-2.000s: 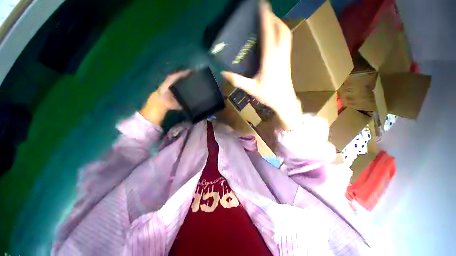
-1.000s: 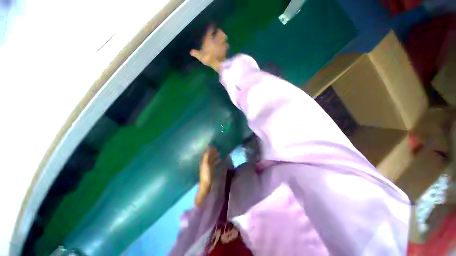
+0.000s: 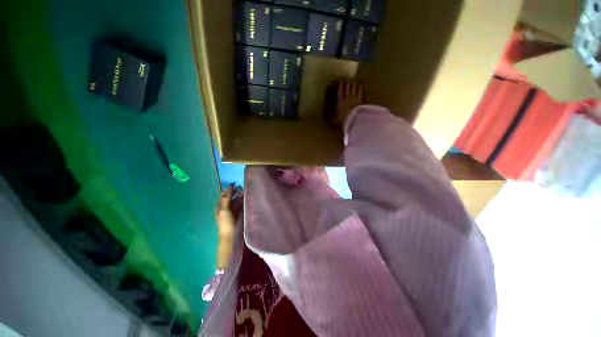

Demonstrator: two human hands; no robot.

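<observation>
The open shipping carton (image 3: 283, 146) stands in front of me, with rows of black gift boxes (image 3: 288, 29) with gold lettering against its far and left sides. My right hand (image 3: 348, 100) is down inside the carton, beside a bare part of its bottom. The fingers are at a dark, box-like piece (image 3: 333, 104), a gift box by its look, partly covered by the hand. My left hand (image 3: 226, 217) is low at the ledge's edge, partly hidden by the sleeve and small in view. Whether it holds anything cannot be told.
A closed spare gift box (image 3: 125, 76) lies on the green ledge (image 3: 132, 197). A small green item (image 3: 178, 173) with a thin dark piece lies nearer. Dark boxes (image 3: 39, 164) are on the brighter belt at left. Red stacks (image 3: 511, 125) and another open carton (image 3: 550, 72) are at right.
The view has swung to the carton. My right hand has moved from over the green surface into the carton. My left hand remains low near my body.
</observation>
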